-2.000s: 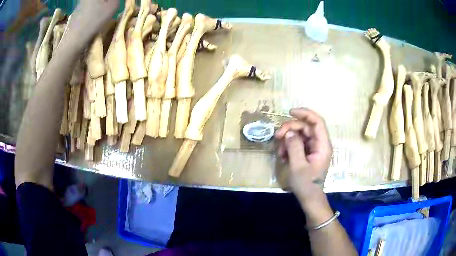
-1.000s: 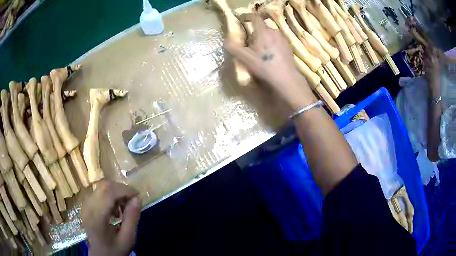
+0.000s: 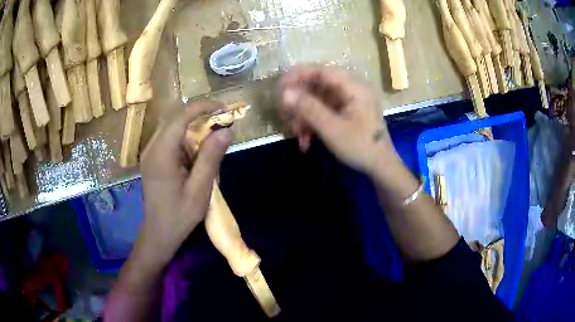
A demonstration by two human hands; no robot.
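My left hand (image 3: 183,170) is closed around the neck of a carved wooden piece (image 3: 226,229). Its small carved head shows above my fist with a dark band beside my thumb, and its square stub hangs down toward my lap. My right hand (image 3: 331,113) is raised over the bench edge to the right of the piece, blurred, with its fingers bent; I cannot tell whether it holds anything. A small oval white-rimmed cup (image 3: 233,58) with a greyish inside sits on the bench beyond my hands. A thin pale stick (image 3: 261,29) lies behind the cup.
Several wooden pieces (image 3: 72,47) are laid in overlapping rows at the left, with one (image 3: 142,75) nearer the cup. One more (image 3: 393,44) lies right of centre, beside a row (image 3: 482,44). A blue crate (image 3: 522,182) with white liner stands below the edge.
My left hand has come up from the bench edge with a carved piece now gripped in it. My right hand has moved back from the right-hand pieces toward the middle. The view has shifted.
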